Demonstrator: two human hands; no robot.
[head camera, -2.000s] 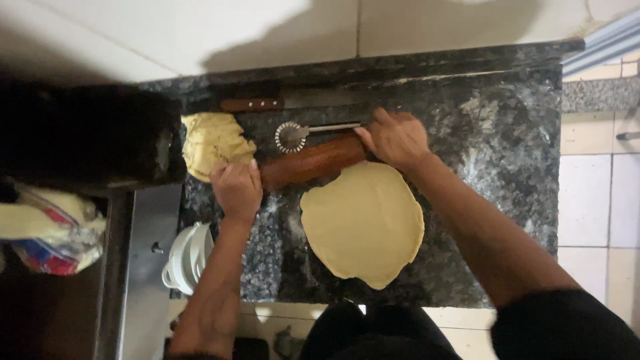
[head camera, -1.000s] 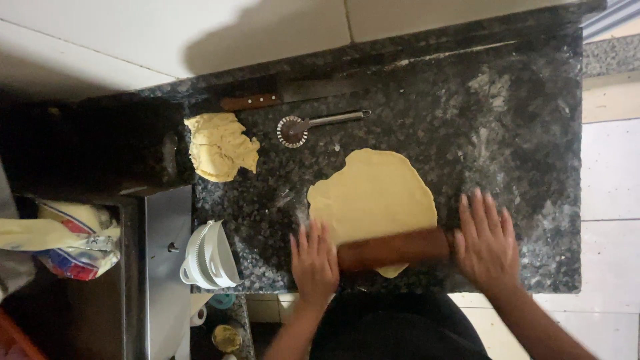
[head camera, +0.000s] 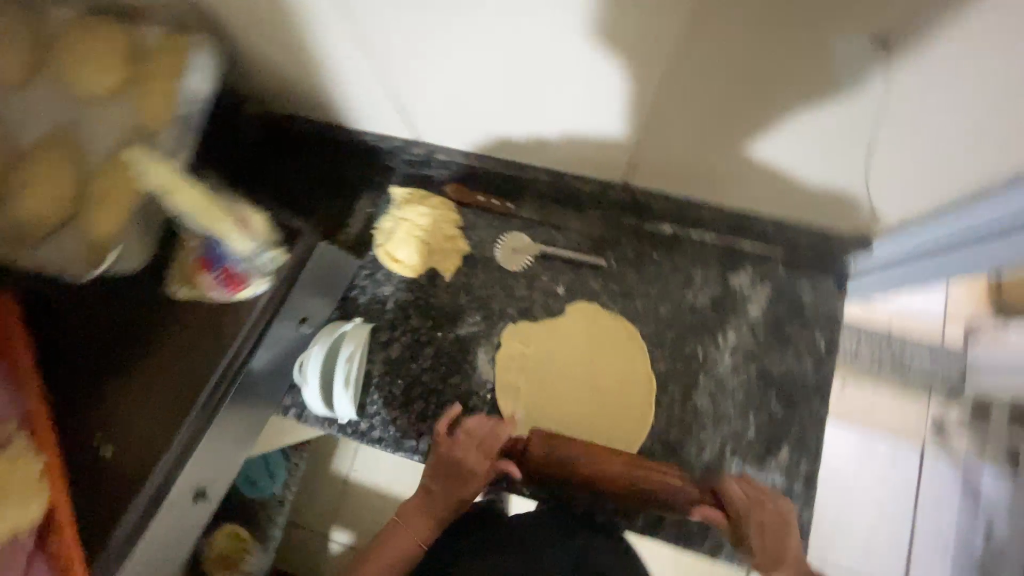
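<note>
A wooden rolling pin (head camera: 612, 470) lies across the near edge of a flat, roundish sheet of dough (head camera: 580, 372) on the dark granite counter. My left hand (head camera: 468, 458) holds the pin's left handle, and my right hand (head camera: 756, 516), somewhat blurred, is on the right handle. Beyond the sheet, toward the wall, lies a fluted pastry wheel (head camera: 516, 250) with a metal handle. To its left sits a rough lump of dough (head camera: 420, 232). Behind the wheel is a knife with a wooden handle (head camera: 480, 198). White plastic dough presses or molds (head camera: 334, 370) rest near the counter's left edge.
A tiled wall (head camera: 512, 72) bounds the counter's far side. At the upper left is a tray (head camera: 80, 128) with several blurred pale pieces, beside a plastic package (head camera: 228, 268). An orange-edged container (head camera: 40, 432) is at the lower left. Flour marks the granite counter (head camera: 728, 352) on the right.
The rolling pin went from beside the lump across the dough sheet to its near edge, with both hands at its ends. The view has shifted and turned, bringing the tray into sight.
</note>
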